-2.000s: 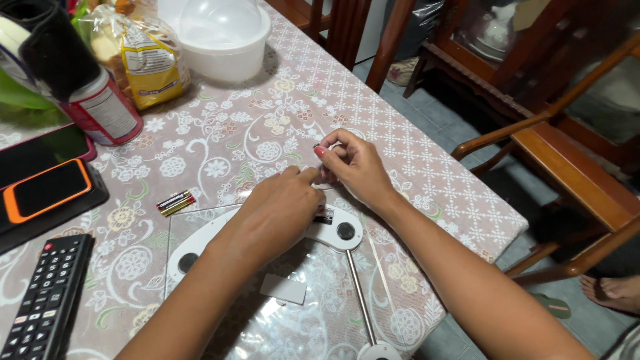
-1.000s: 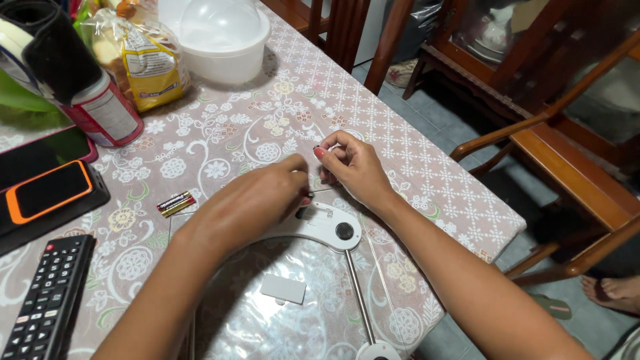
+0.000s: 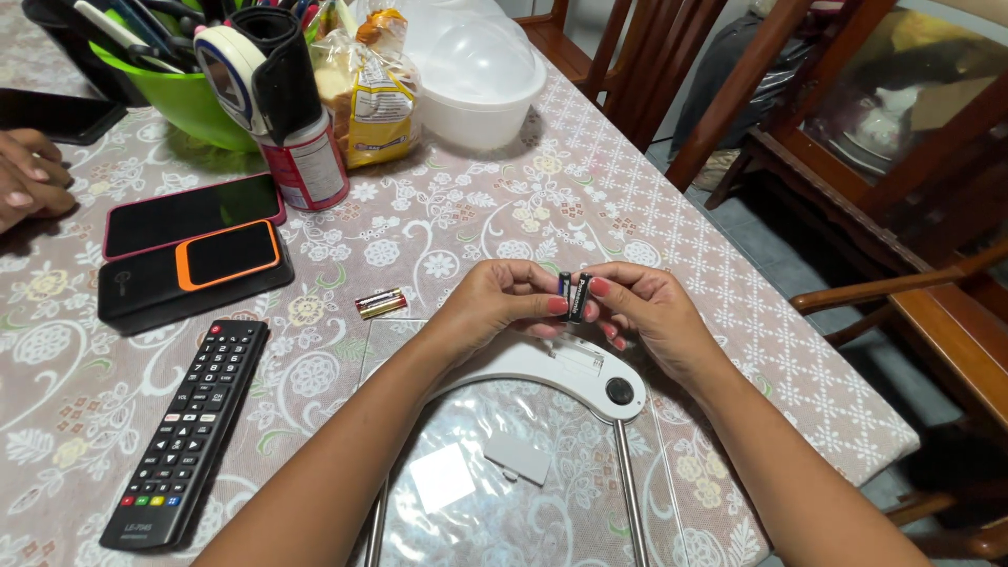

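Between my hands are two small dark Panasonic batteries, held upright side by side. My left hand [image 3: 524,303] pinches the left battery [image 3: 564,293], and my right hand [image 3: 642,311] pinches the right battery [image 3: 579,299]. Just below them lies a white curved plastic device [image 3: 520,361] with its battery compartment [image 3: 579,358] uncovered, a round black foot [image 3: 619,390] and metal rods [image 3: 630,488]. A small grey plastic cover [image 3: 517,458] rests on the clear sheet inside the curve. Gold and red batteries [image 3: 380,303] lie on the tablecloth left of my left hand.
At left are a remote control [image 3: 189,433], a phone [image 3: 193,216] and a black device with an orange-framed one [image 3: 228,256] on top. Behind stand a can [image 3: 307,165], a green bowl [image 3: 185,110], bagged bread [image 3: 378,102] and a plastic tub [image 3: 480,110]. Another person's hand [image 3: 31,177] rests at far left.
My left hand has risen off the white device, and both hands now hold batteries up together above it. The view has shifted, bringing another person's hand into sight at left.
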